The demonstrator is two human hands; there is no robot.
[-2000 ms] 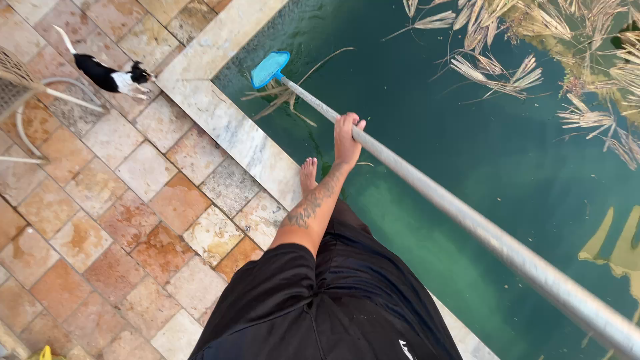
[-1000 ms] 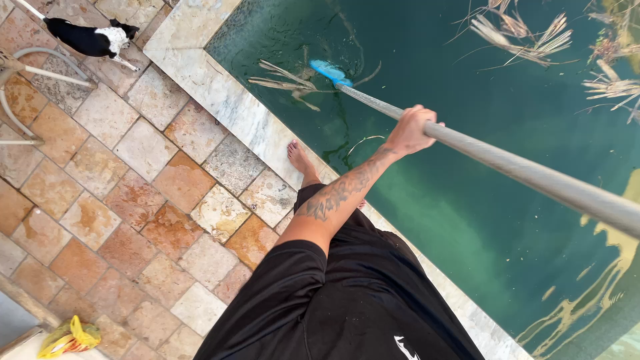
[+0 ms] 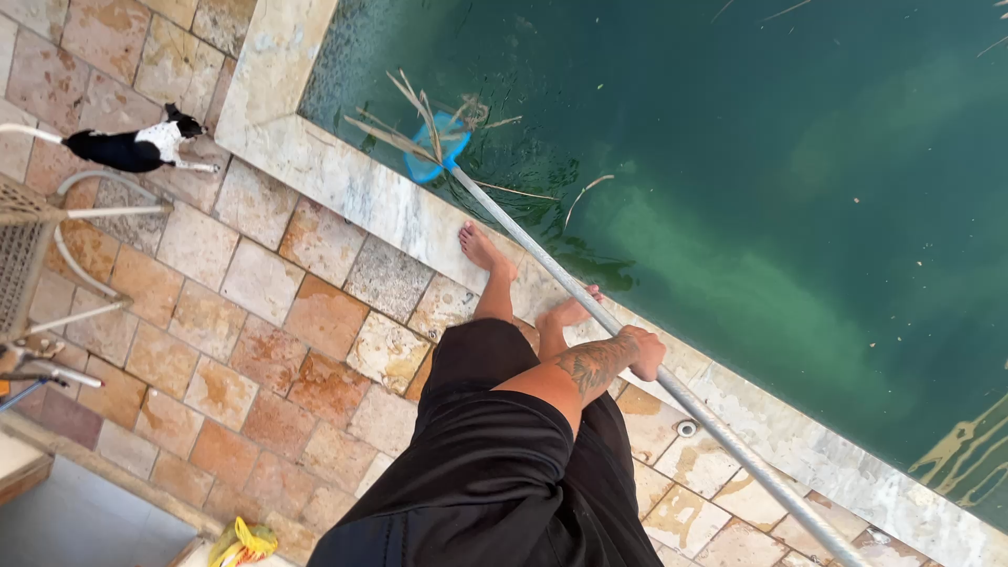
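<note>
My left hand (image 3: 646,354), at the end of a tattooed forearm, is closed around the metal pole (image 3: 543,256) of a pool skimmer. From the lower right edge the pole runs up over the pool's edge to a blue skimmer net (image 3: 438,148) at the water near the pool's corner. Long dry leaf strips (image 3: 394,135) lie across the net and stick out past its rim. A thin curved strip (image 3: 584,197) floats to the right of the net. My right hand is out of view.
My bare feet stand by the pale stone pool coping (image 3: 370,185). On the tiles (image 3: 260,346) at left are a black and white dog (image 3: 130,150) and a woven chair (image 3: 24,244). A yellow plastic bag (image 3: 242,543) lies at the lower left.
The net was beside the dry strips and now has several of them across it. My left hand has drawn back from over the water to near the coping. The view has shifted.
</note>
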